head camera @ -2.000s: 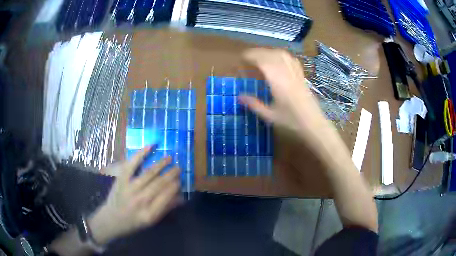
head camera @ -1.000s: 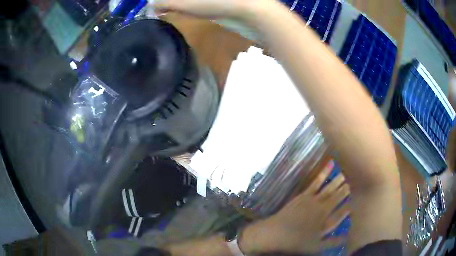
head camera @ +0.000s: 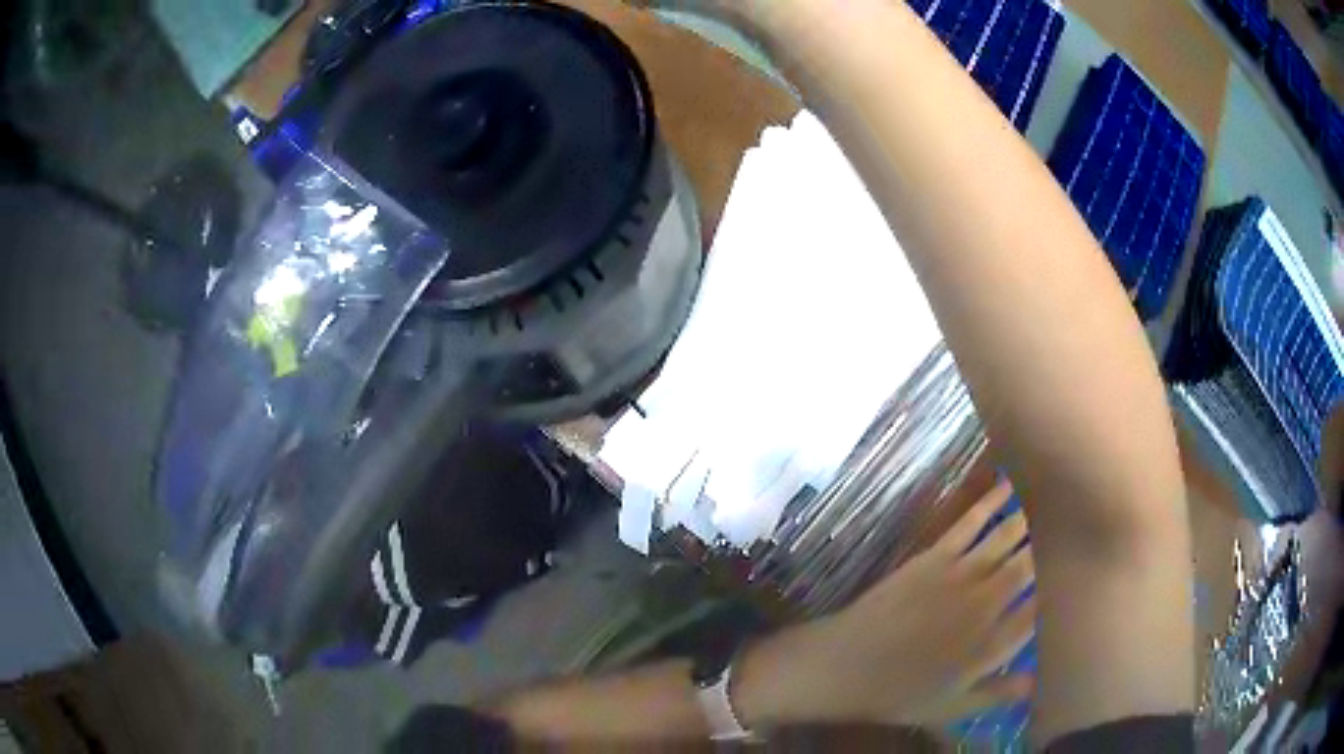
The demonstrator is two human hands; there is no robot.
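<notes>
My left hand [head camera: 907, 626] lies at the bottom with its fingers apart over a blue solar cell string [head camera: 1008, 586]; the right forearm hides part of the fingers and most of the string. My right forearm [head camera: 1032, 339] crosses from the bottom right to the top. My right hand is cut off by the top edge. White strips or sheets [head camera: 803, 317] lie fanned beside the left hand, with long silver ribbons [head camera: 899, 471] along their right side.
A large round black-grey slotted housing [head camera: 487, 148] stands at the upper left. A clear plastic bag [head camera: 332, 265] is beside it. Dark blue cell strings [head camera: 1128, 177] and a thick finished stack [head camera: 1282, 332] are at the right. Short silver ribbons [head camera: 1253, 619] lie lower right.
The view has turned left, bringing in the round housing. My right arm has swung across from the cell strings towards the far left, its hand leaving the picture. My left hand stays at the strings.
</notes>
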